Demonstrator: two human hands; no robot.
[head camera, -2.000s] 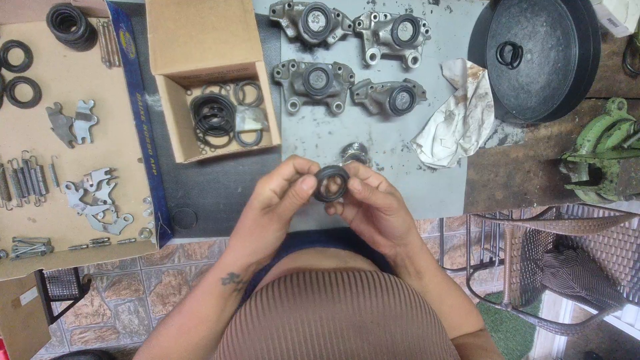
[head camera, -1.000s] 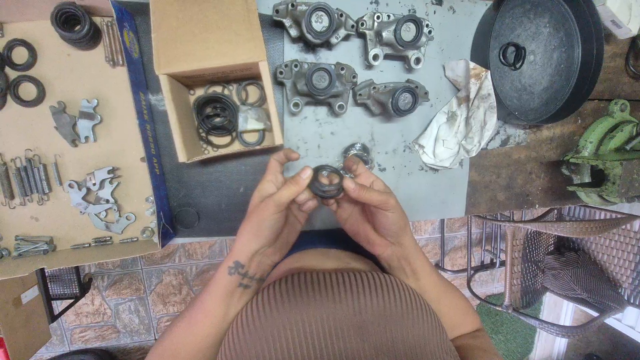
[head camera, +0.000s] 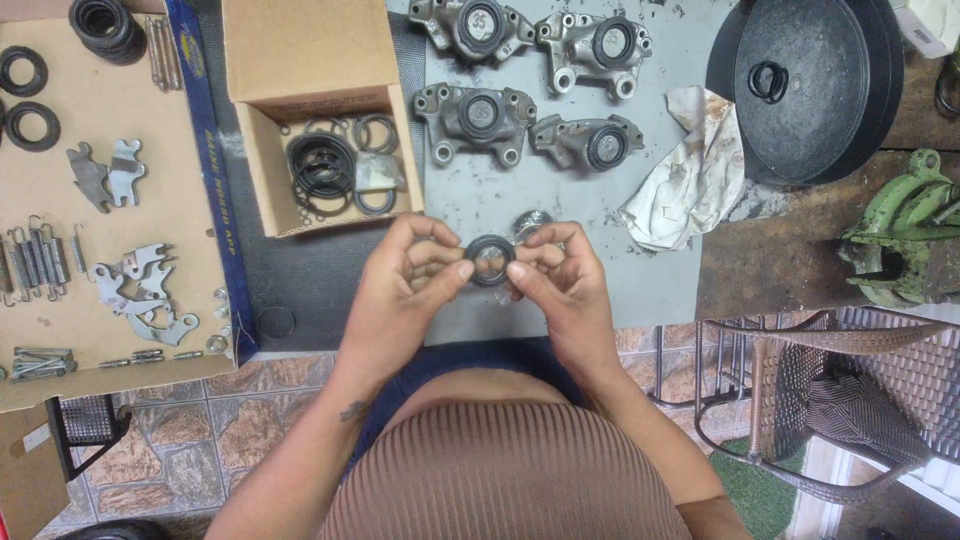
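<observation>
Between the fingertips of both hands is a black rubber ring (head camera: 490, 280), held above the front edge of the grey bench. My left hand (head camera: 420, 274) pinches its left side and my right hand (head camera: 555, 277) its right side. Just behind the right fingers a shiny round metal part (head camera: 531, 222) is partly hidden. Several metal brake calipers (head camera: 478, 116) with black seals stand farther back. To their left, an open cardboard box (head camera: 259, 161) holds black rings (head camera: 322, 165), smaller rings and a small clear plastic bag (head camera: 378, 172).
A cardboard tray (head camera: 45, 180) at left holds springs (head camera: 37, 259), metal levers, pins and rubber rings. A stained white cloth (head camera: 686, 172) lies right of the calipers, near a round black pan (head camera: 810, 90) with rings inside. A green metal part (head camera: 900, 225) sits at far right, above a wicker chair (head camera: 885, 337).
Both hands have kept hold of the ring while its tilt and the finger positions changed. It looked tipped one second ago and now faces the view more fully.
</observation>
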